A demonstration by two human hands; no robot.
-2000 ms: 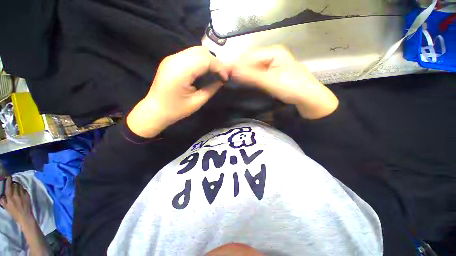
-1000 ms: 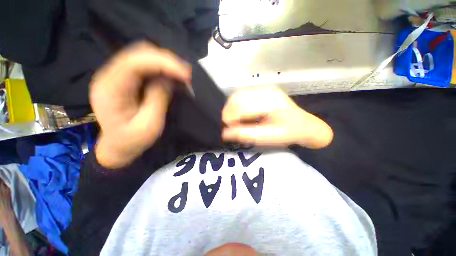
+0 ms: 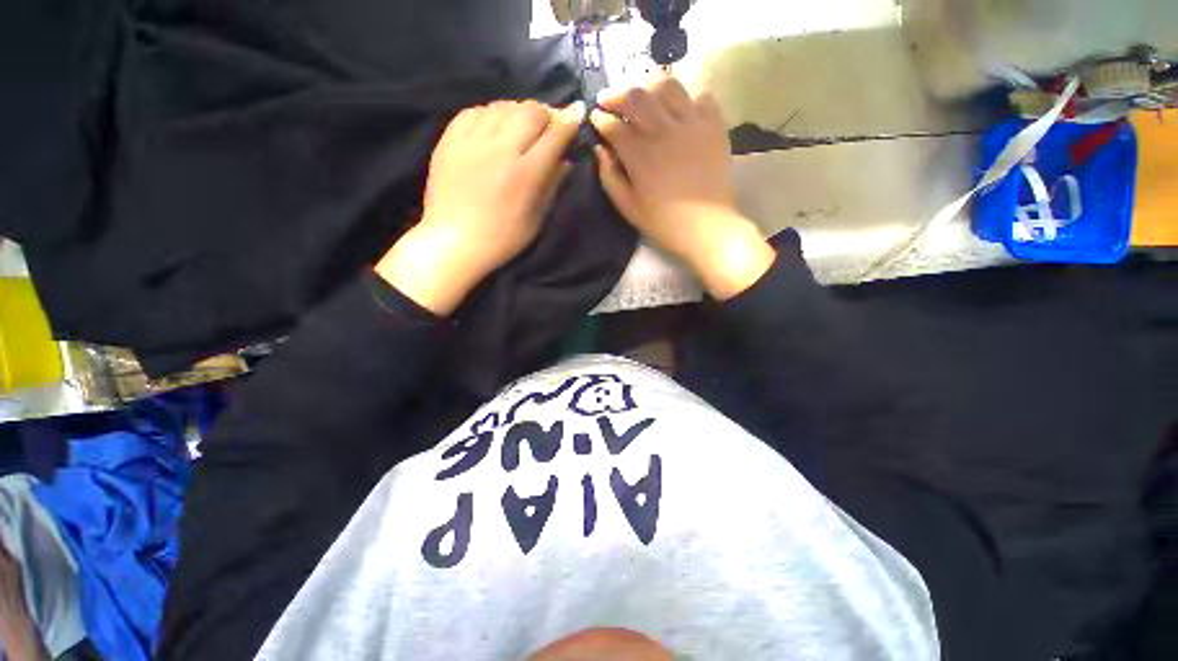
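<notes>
The black garment piece (image 3: 297,168) lies over the left of the machine bed and hangs down towards my lap. My left hand (image 3: 497,187) lies on it with its fingertips at the cloth's right edge. My right hand (image 3: 672,168) is beside it, thumb and fingers on the same edge, close to my left fingertips. The presser foot and needle area (image 3: 589,49) is just beyond my fingertips at top centre, with the cloth edge reaching it. The dark round knob (image 3: 667,41) is right of the foot.
The pale machine bed (image 3: 827,194) extends right, with the whitish machine head (image 3: 1021,39) above. A blue tray (image 3: 1079,194) holds white and red items, a pale tape (image 3: 982,187) beside it. A yellow bin (image 3: 23,329), blue cloth (image 3: 110,510) and part of another person's arm (image 3: 16,607) are left.
Both hands have moved forward with the black cloth, from near my chest up to the presser foot. The cloth is now laid flatter on the bed. The needle area and knob have come into view.
</notes>
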